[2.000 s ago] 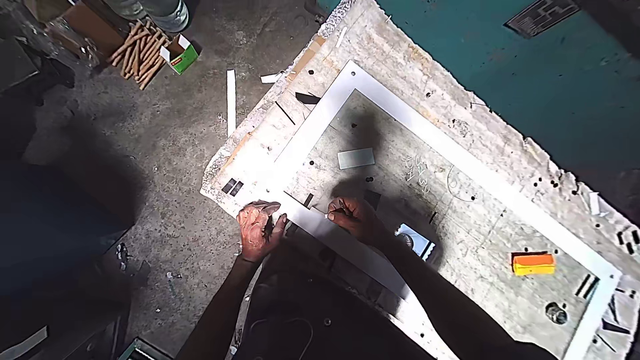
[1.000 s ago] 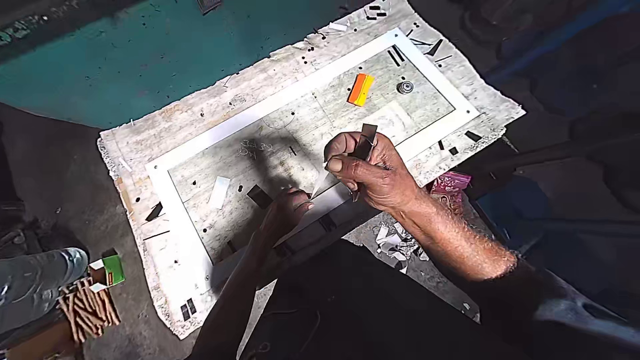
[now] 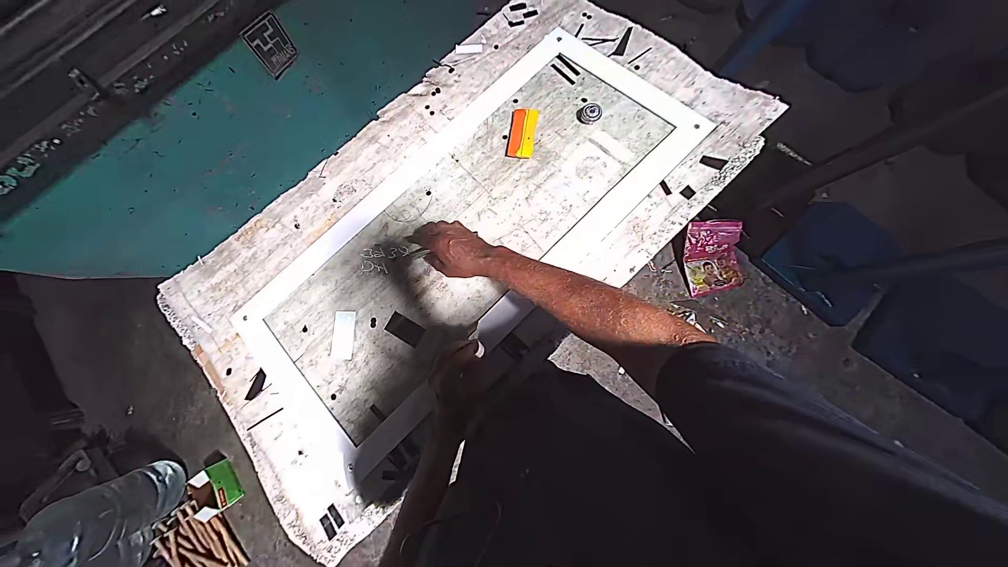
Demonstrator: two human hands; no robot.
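A white rectangular frame (image 3: pixel 370 206) lies flat on a worn, pale work board (image 3: pixel 193 293). My right hand (image 3: pixel 457 250) reaches over the middle of the frame's opening, near handwritten marks; whether its fingers hold anything cannot be made out. Low at the frame's near side is my left hand (image 3: pixel 458 370), in shadow, beside a small pale piece at its fingertips; its grip is unclear. Inside the opening lie a white strip (image 3: pixel 343 335), a black flat piece (image 3: pixel 404 328), an orange and yellow block (image 3: pixel 522 133) and a small round metallic part (image 3: pixel 589 113).
Black scraps (image 3: pixel 565 69) are scattered on the board and frame. A pink printed packet (image 3: pixel 713 257) is at the board's right edge. At the lower left are a clear plastic bottle (image 3: pixel 102 516), a green and white box (image 3: pixel 224 483) and brown sticks (image 3: pixel 201 539). A teal surface (image 3: pixel 157 189) borders the board.
My right hand has moved from the frame's near side, where it held a dark flat piece up, to over the opening. The view has turned strongly since the oldest frame.
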